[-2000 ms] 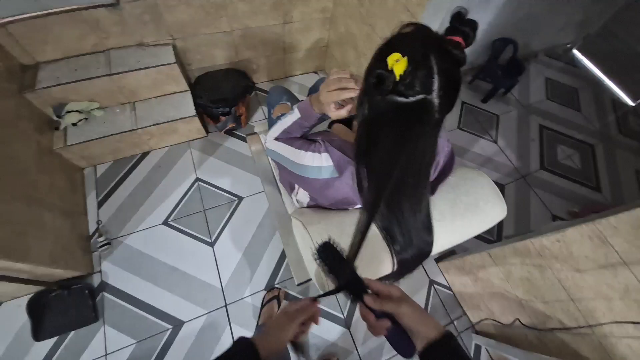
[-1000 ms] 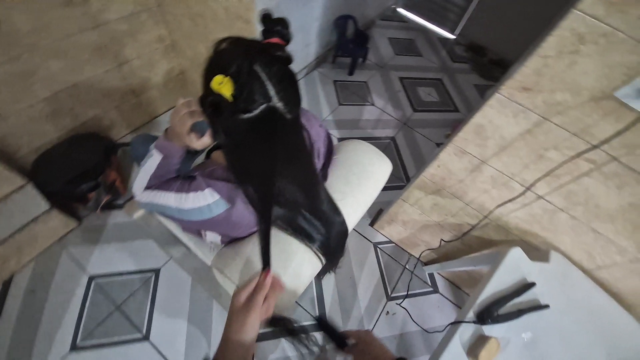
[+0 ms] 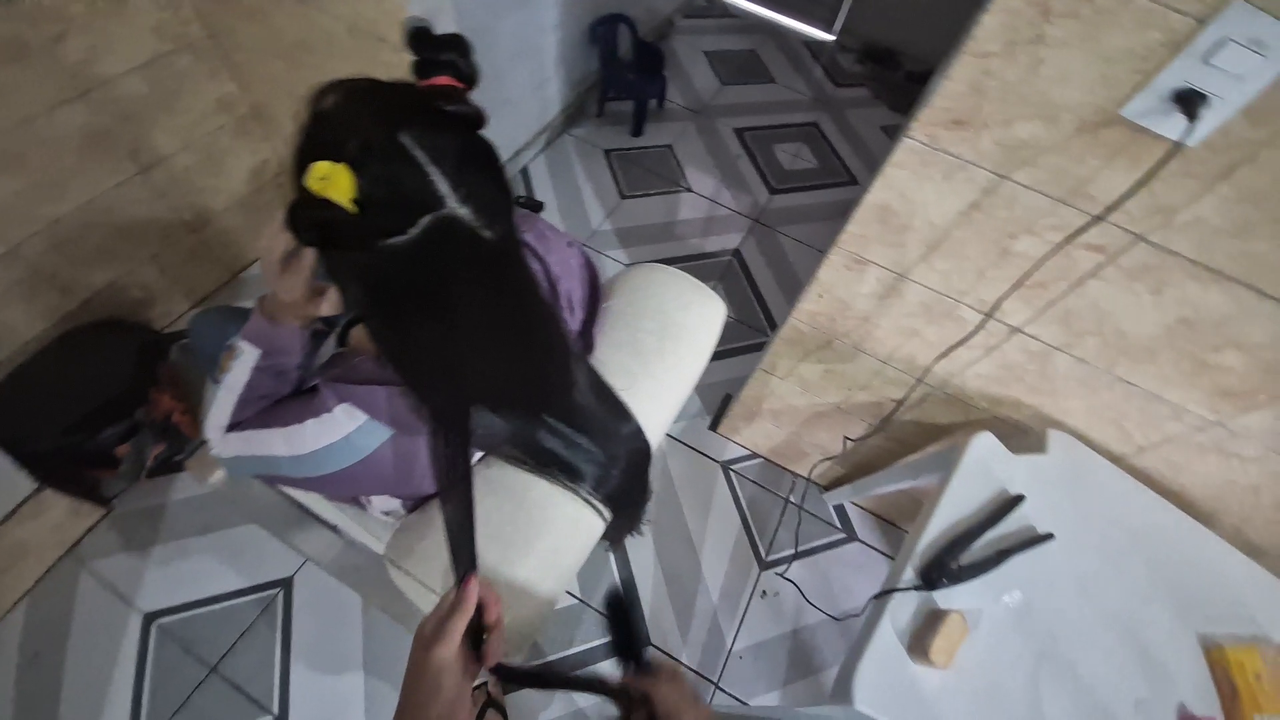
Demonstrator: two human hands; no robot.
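Note:
A seated person's long dark hair [image 3: 450, 330] hangs down over a white padded backrest [image 3: 665, 330], with a yellow hair clip [image 3: 331, 185] at one side and a red hair tie [image 3: 441, 82] around a bun. My left hand [image 3: 455, 640] grips a drawn-out lock of this hair near its lower part. Past that hand the lock's end runs sideways to my right hand [image 3: 660, 692], blurred at the bottom edge, which is closed around a dark hairbrush [image 3: 627, 625]. Bristles and fingers there are partly blurred.
On a white table [image 3: 1040, 640] at the lower right lie a black hair straightener [image 3: 975, 550], a beige block [image 3: 940, 638] and a yellow packet [image 3: 1245, 680]. Its cord [image 3: 985, 315] runs up to a wall outlet [image 3: 1190, 100]. A dark bag [image 3: 90, 400] is at the left; a small blue chair [image 3: 630, 70] stands behind.
The view has swung right, bringing the table in. My left hand has moved up along the lock from near the brush, and the brush in my right hand is now away from it.

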